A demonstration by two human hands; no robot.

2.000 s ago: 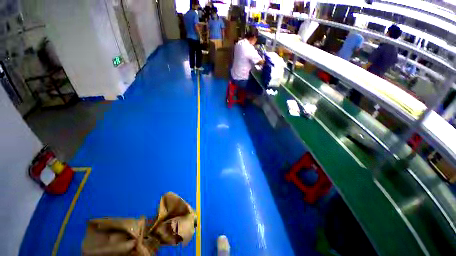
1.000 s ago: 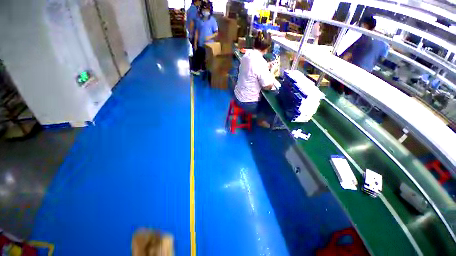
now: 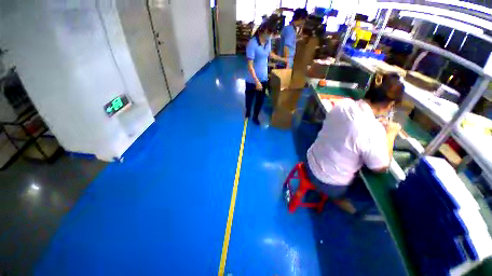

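Note:
Neither of my hands is in view, and the brown bundle does not show. Nearest in front of me is the blue floor (image 3: 178,194) with a yellow line (image 3: 235,194) running away from me. At the lower right, a tall stack of white and dark blue flat pieces (image 3: 439,213) stands on the green bench (image 3: 377,188), cut off by the picture's edge.
A seated person (image 3: 350,140) on a red stool (image 3: 303,188) leans over the bench. Two people in blue shirts stand by tall brown cartons (image 3: 285,97) in the aisle. A wall with a green sign (image 3: 116,105) is on the left. White shelves (image 3: 426,102) run above the bench.
The seated person, stack and cartons are nearer and larger. The brown bundle, seen low in the earlier frames, is out of view. One standing person has turned and stands left of the cartons.

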